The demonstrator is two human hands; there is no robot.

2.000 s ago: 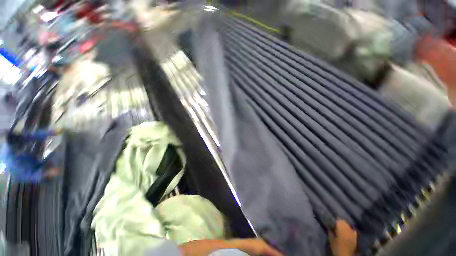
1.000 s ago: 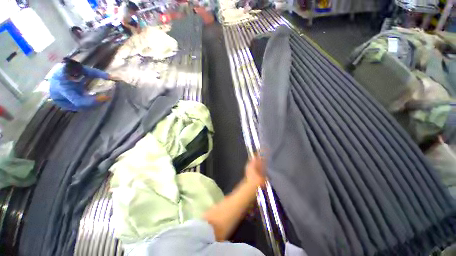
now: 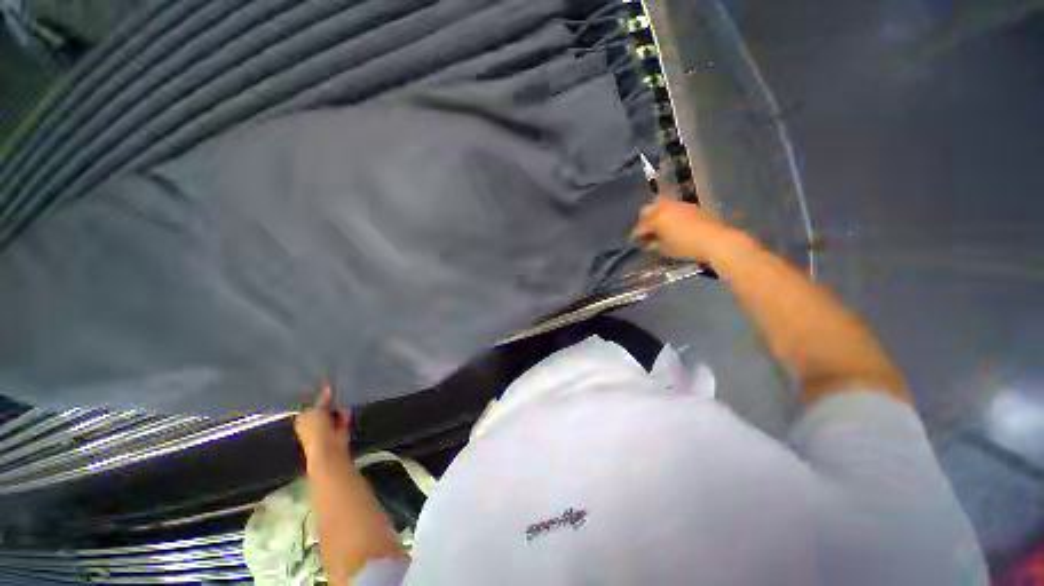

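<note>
A dark grey curtain panel [image 3: 378, 218] lies over the rack. Its far part is in narrow parallel ridges, and its near part is loose, smooth and slightly wrinkled. My left hand [image 3: 324, 421] pinches the panel's near edge at the lower left. My right hand [image 3: 678, 229] is closed on the gathered heading corner at the rack end, beside a small shiny pointed piece [image 3: 648, 167]. The fingertips of both hands are partly hidden and blurred.
Bare metal tubes [image 3: 137, 444] show at the lower left. Small brass-coloured fittings [image 3: 649, 80] line the rack's end bar. Pale green cloth [image 3: 281, 529] lies beside my left forearm. Grey floor [image 3: 916, 172] with a curved line lies at the right.
The view has swung down and round to the rack end. My left hand has moved from beside the tubes to the panel's near edge. My right hand now shows at the heading.
</note>
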